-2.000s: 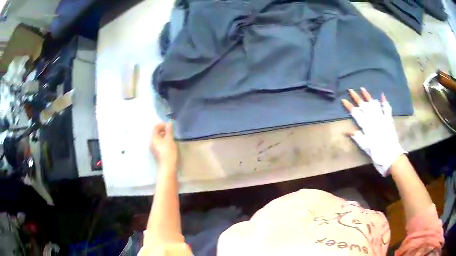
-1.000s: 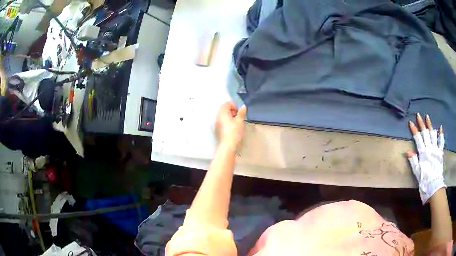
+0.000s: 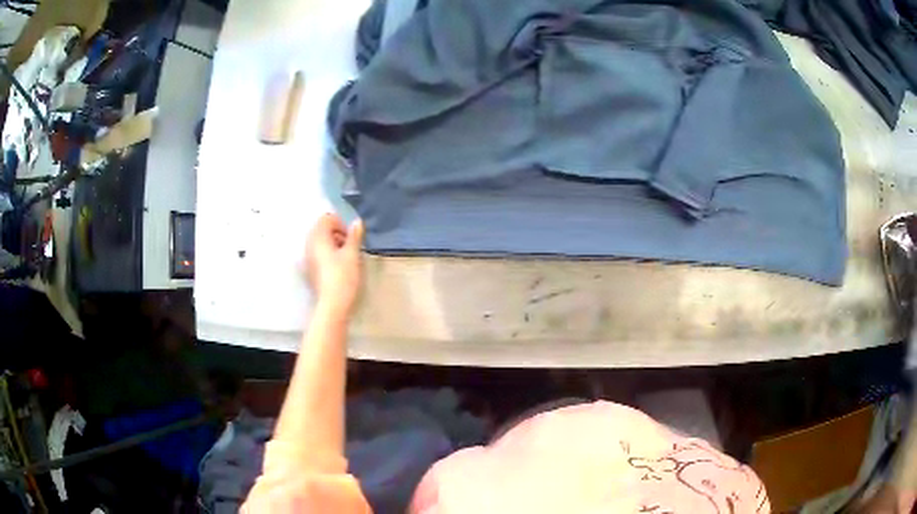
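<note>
A dark grey-blue garment [image 3: 603,131] lies spread and rumpled on the pale table [image 3: 603,321]. Its long straight hem runs along the near side, and a pale blue strip shows at its left edge. My left hand [image 3: 335,263] is bare and pinches the garment's near left corner. My right hand is out of the picture; only part of the forearm shows, blurred, at the lower right edge. The iron [image 3: 898,251] is cut off by the right edge, its shiny rim visible on the table and its handle hidden.
A small tan block [image 3: 281,107] lies on the table left of the garment. More dark cloth [image 3: 855,45] lies at the far right corner. A cluttered bench [image 3: 111,201] stands at the left. Crumpled grey-blue cloth [image 3: 372,452] and a brown box [image 3: 814,457] are below the near edge.
My right hand has left the hem and gone out of the picture to the right. My left hand stays at the corner. The view has swung left, then back right, bringing the iron into view again.
</note>
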